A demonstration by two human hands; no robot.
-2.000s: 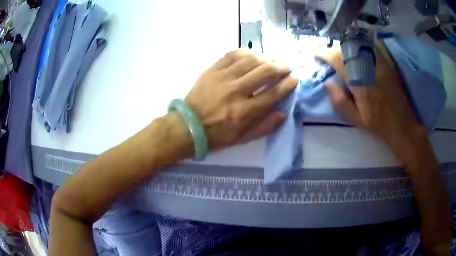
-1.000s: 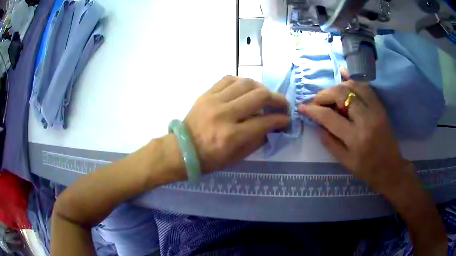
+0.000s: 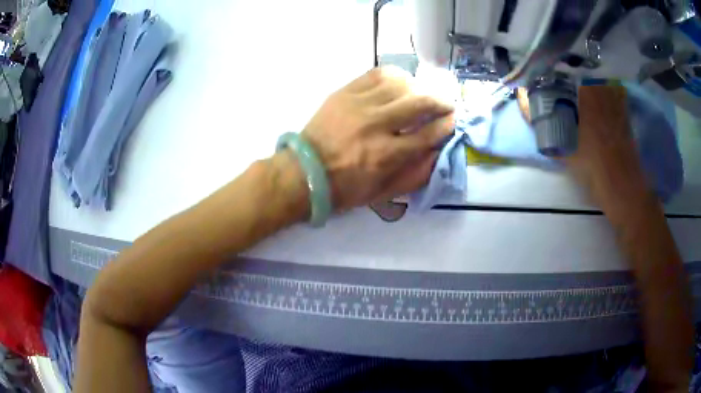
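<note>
A light blue cuff band (image 3: pixel 448 178) hangs down from under the fingers of my left hand (image 3: pixel 384 138), just left of the needle area. My left hand grips the band, with a green bangle at the wrist. The light blue sleeve (image 3: pixel 507 132) runs from the needle area to the right, with more of it (image 3: pixel 655 142) beyond my right arm. My right hand (image 3: pixel 603 134) is blurred, partly behind the grey cylindrical fitting (image 3: pixel 555 123); its fingers are hidden, so its hold cannot be told.
The white machine head (image 3: pixel 492 31) stands over the work. A stack of cuff bands (image 3: pixel 115 107) lies at the table's left. The grey ruler edge (image 3: pixel 369 302) runs along the front. A yellow sticker (image 3: pixel 486 157) shows on the bed. Blue fabric (image 3: pixel 192 355) lies below the edge.
My left hand has moved up with the band toward the needle area. My right hand has left the gathered edge and moved up and right, behind the fitting. The sleeve is bunched near the needle.
</note>
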